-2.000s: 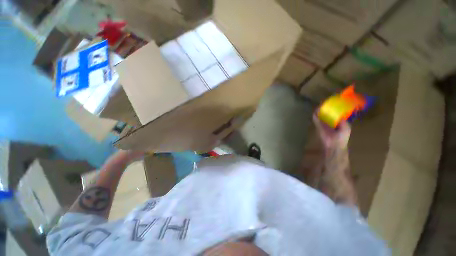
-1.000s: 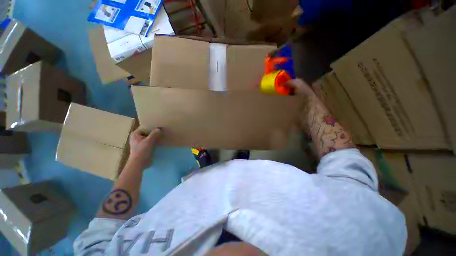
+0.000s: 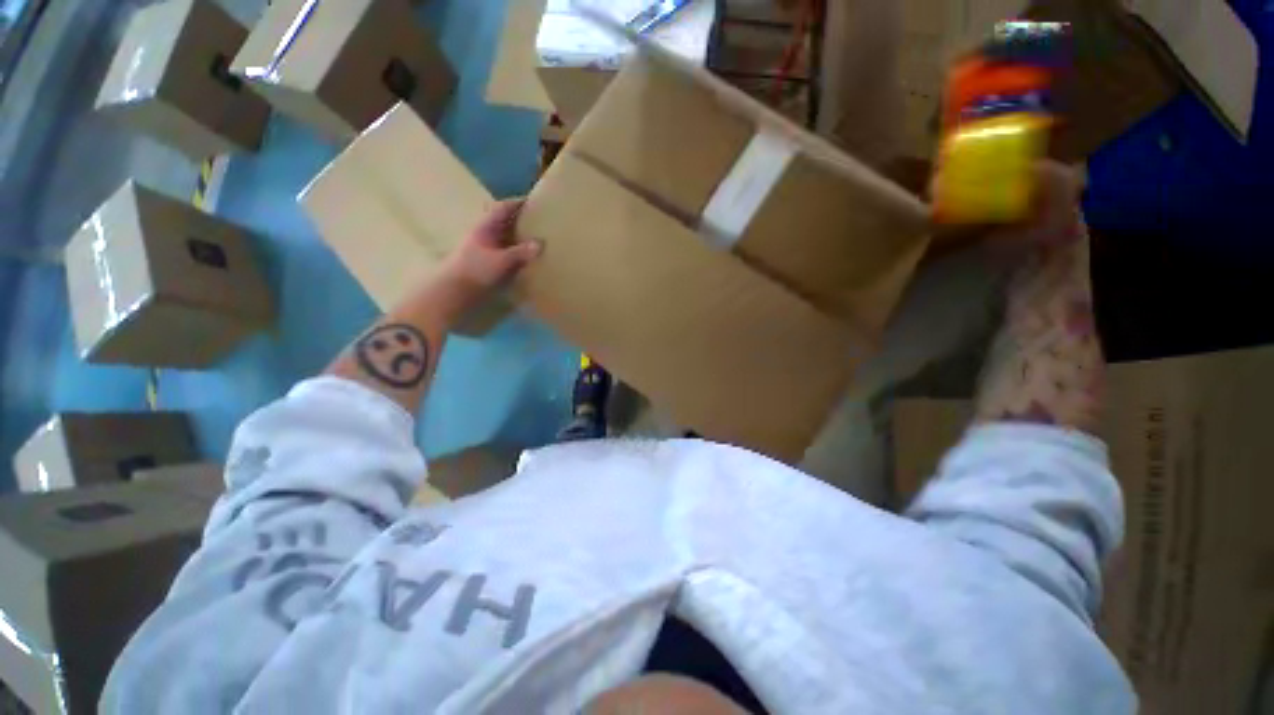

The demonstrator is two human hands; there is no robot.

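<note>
A brown shipping carton (image 3: 699,300) is in front of me, tilted, its top flaps folded inward with a narrow gap between them. A pale white strip (image 3: 750,189) shows across that gap. My left hand (image 3: 492,252) grips the carton's left edge. My right hand (image 3: 1027,210), blurred, holds the tape gun (image 3: 995,140) by the carton's right corner; its yellow roll and orange part show. Whether the tape gun touches the carton, I cannot tell.
Closed cartons with shiny tape (image 3: 175,279) stand on the blue floor (image 3: 315,328) at left. A plain carton (image 3: 405,210) lies beside my left hand. White boxes (image 3: 601,42) are at the top. Large printed cardboard (image 3: 1188,517) is at right.
The carton's front flap has folded down and the carton has turned. My left hand has moved up and right along with it. The tape gun has moved right.
</note>
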